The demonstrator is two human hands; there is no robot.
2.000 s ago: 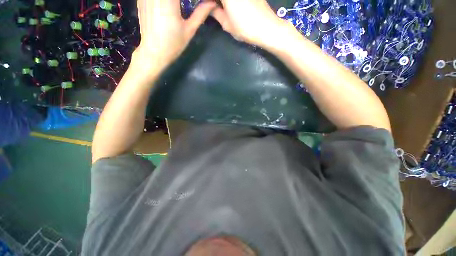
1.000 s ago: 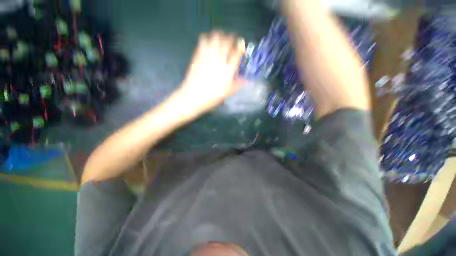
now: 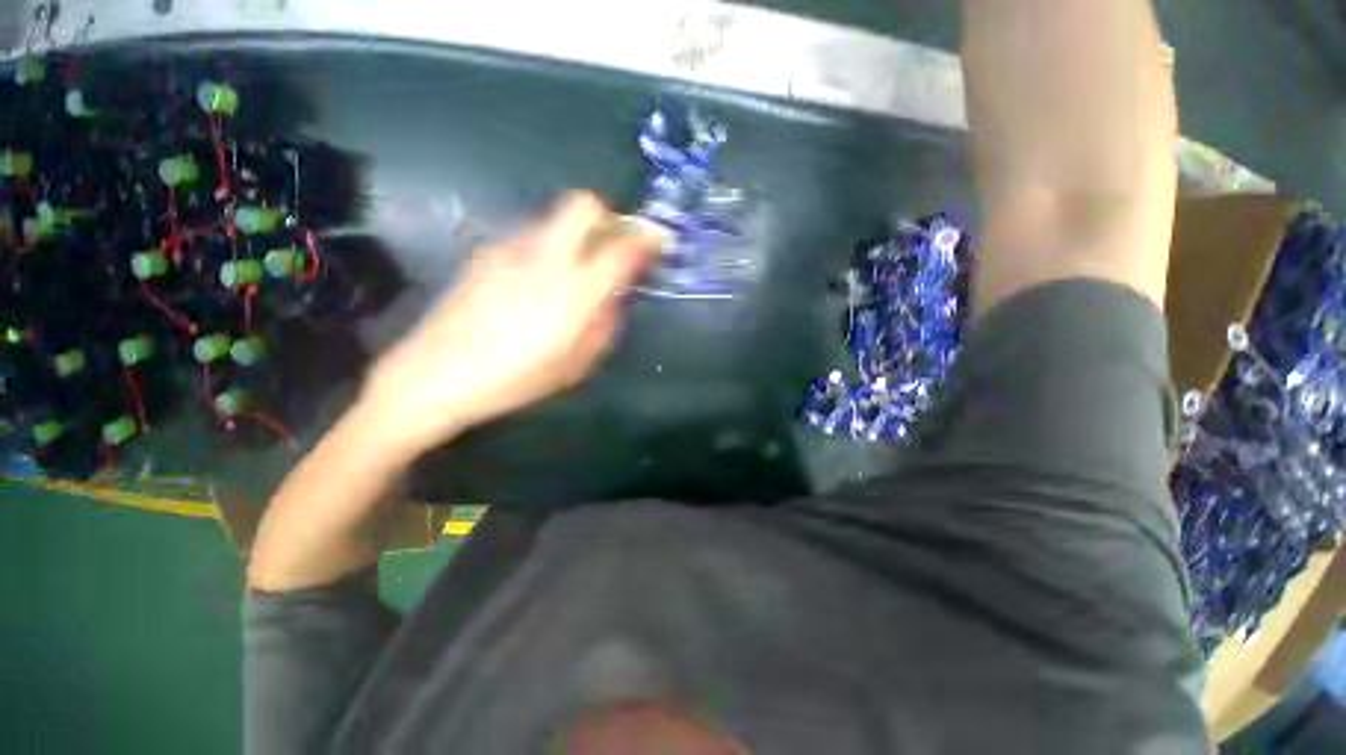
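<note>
My left hand [image 3: 539, 303] is blurred over the middle of the worktop. Its fingertips meet the left side of a small bunch of blue wired parts [image 3: 706, 244]; whether they grip or only touch it cannot be told. Another pile of blue wired parts [image 3: 903, 332] lies to the right on the dark glossy worktop [image 3: 517, 140]. My right hand is out of the picture past the top edge; only the bare forearm shows at the upper right.
Black units with green cylinders [image 3: 241, 273] and red wires mass at the left. A pale metal rail [image 3: 827, 71] crosses behind the worktop. An open cardboard carton [image 3: 1218, 273] with more blue parts stands at the right. A green floor with a yellow line shows at lower left.
The view has shifted, and the metal rail now shows. My left hand has moved left and down, with a separate blue bunch at its fingertips. The right forearm still reaches out past the top edge.
</note>
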